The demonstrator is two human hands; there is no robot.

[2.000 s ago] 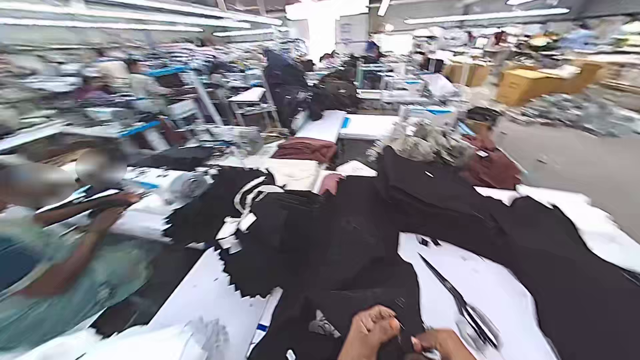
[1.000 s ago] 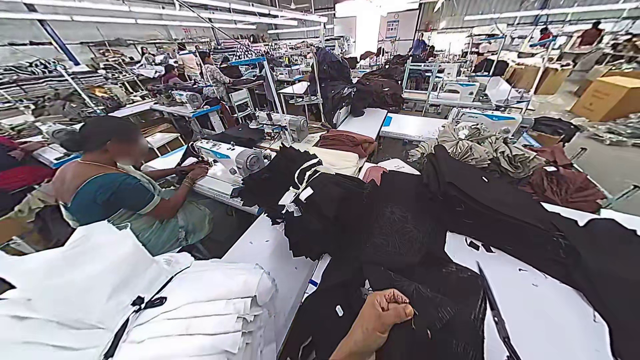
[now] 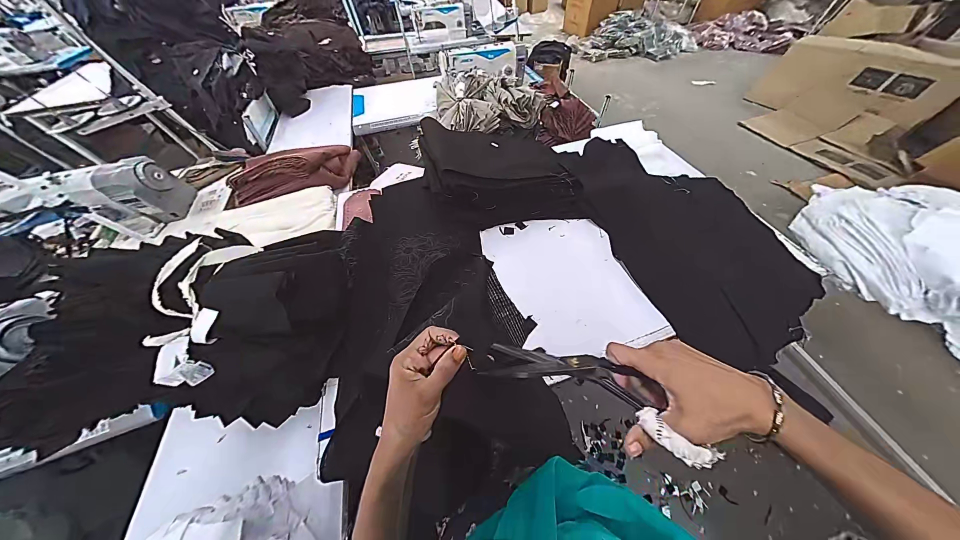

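My left hand [image 3: 426, 379] pinches a small dark piece with loose thread between thumb and fingers, above black fabric pieces [image 3: 457, 435]. My right hand [image 3: 694, 394] grips large metal scissors [image 3: 559, 365], blades apart and pointing left toward the fingers of my left hand. White cloth is wrapped about part of the scissors' handle. Black cut fabric [image 3: 697, 247] lies to the right, around a white paper sheet [image 3: 574, 281]. A folded black stack [image 3: 495, 169] sits beyond it. Left of my hands lies a black bundle [image 3: 277, 315] with a white fabric tie [image 3: 176, 285].
A sewing machine [image 3: 120, 187] stands at the left, with maroon folded fabric [image 3: 292, 172] beside it. White fabric [image 3: 892, 247] lies at the right, below flattened cardboard boxes [image 3: 847, 90]. Scraps [image 3: 607, 450] are scattered near my lap. Another sewing machine [image 3: 484, 60] stands farther back.
My right hand has come into view holding the scissors, which lay on the white sheet one second ago. The view has turned down and to the right.
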